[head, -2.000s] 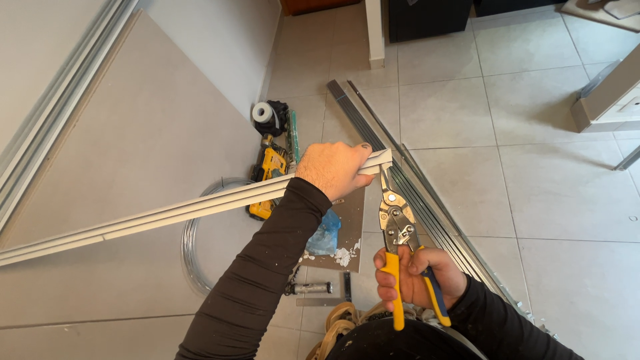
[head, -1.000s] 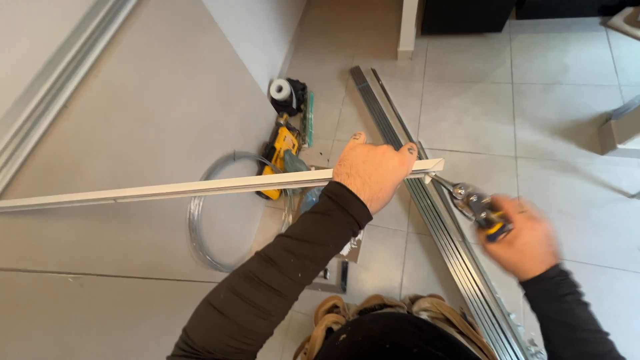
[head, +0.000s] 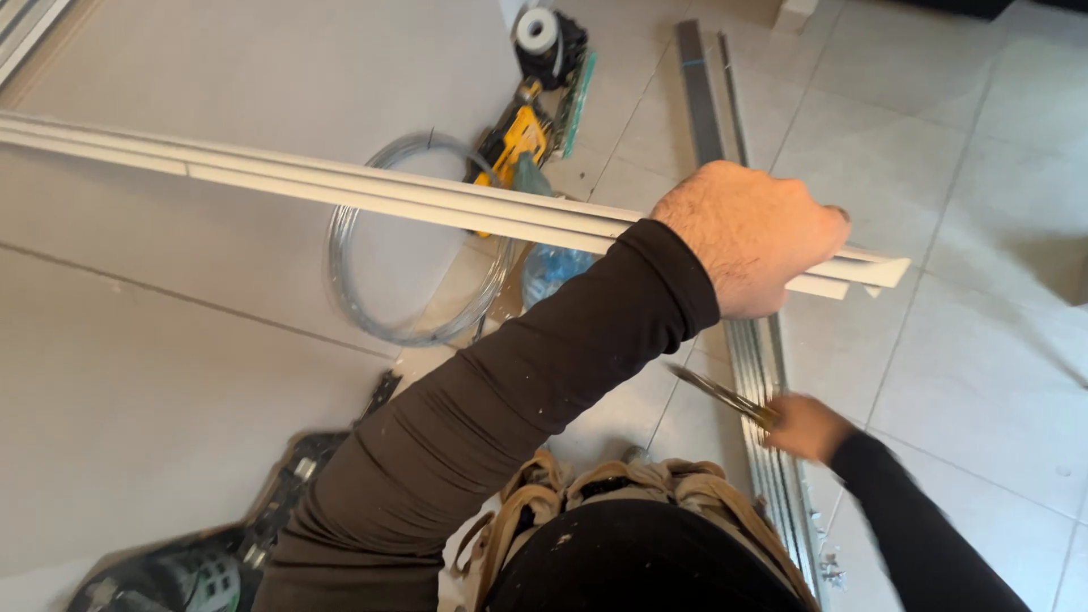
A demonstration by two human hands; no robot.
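Observation:
My left hand is closed around a long, pale ceiling-trim-like metal profile, near its right end. That end is cut at a slant, with a small flap hanging below. The profile runs off the left edge of the view. Lower right, apart from the profile, my right hand grips aviation snips. The snips are seen edge-on and blurred, their tip pointing up and left; whether the jaws are apart cannot be told.
Long galvanized metal profiles lie on the tiled floor below my hands. A coil of wire, a yellow power tool, a white roll and a blue plastic bag lie left of them. A dark tool is at lower left.
The snips were at the profile's end in both earlier frames; my right hand has drawn them away, down and to the left. My left hand still holds the profile.

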